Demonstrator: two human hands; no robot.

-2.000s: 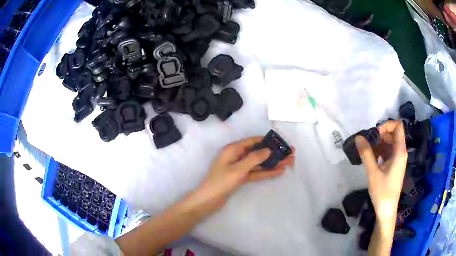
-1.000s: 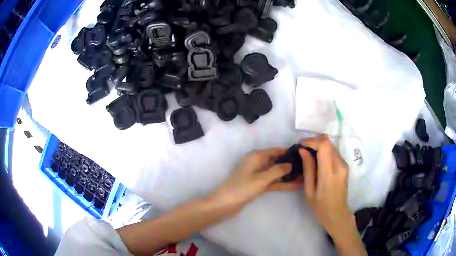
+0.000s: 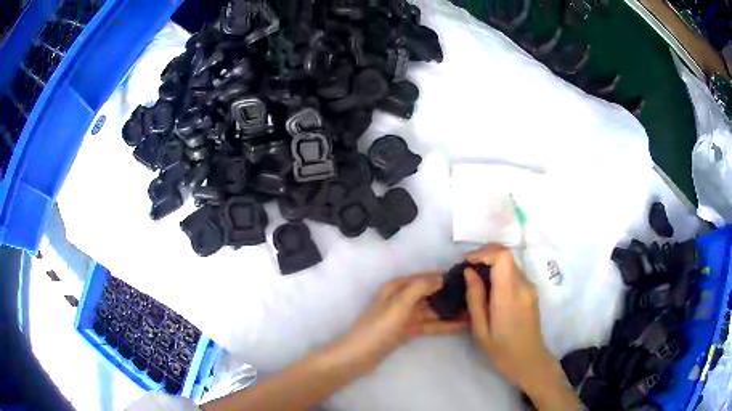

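Observation:
My left hand (image 3: 401,309) and my right hand (image 3: 507,317) meet at the lower middle. Both grip black plastic parts (image 3: 453,290) held together between the fingers, above the white cloth (image 3: 361,277). The fingers cover much of the parts, so I cannot tell whether they are fully joined. A white glue bottle (image 3: 554,271) with a green tip lies just beyond my right hand, partly hidden by it. The tip rests on a white pad (image 3: 481,205).
A large heap of black housings (image 3: 313,156) lies at the upper left. A blue crate (image 3: 60,128) and a small blue tray (image 3: 144,333) of dark parts stand left. Black parts (image 3: 642,321) spill from a blue bin (image 3: 710,321) at right. More parts lie on the green surface (image 3: 658,120).
Two seconds ago my hands were apart, each with a black part. They have come together with the parts between them. The camera view has shifted slightly since one second ago.

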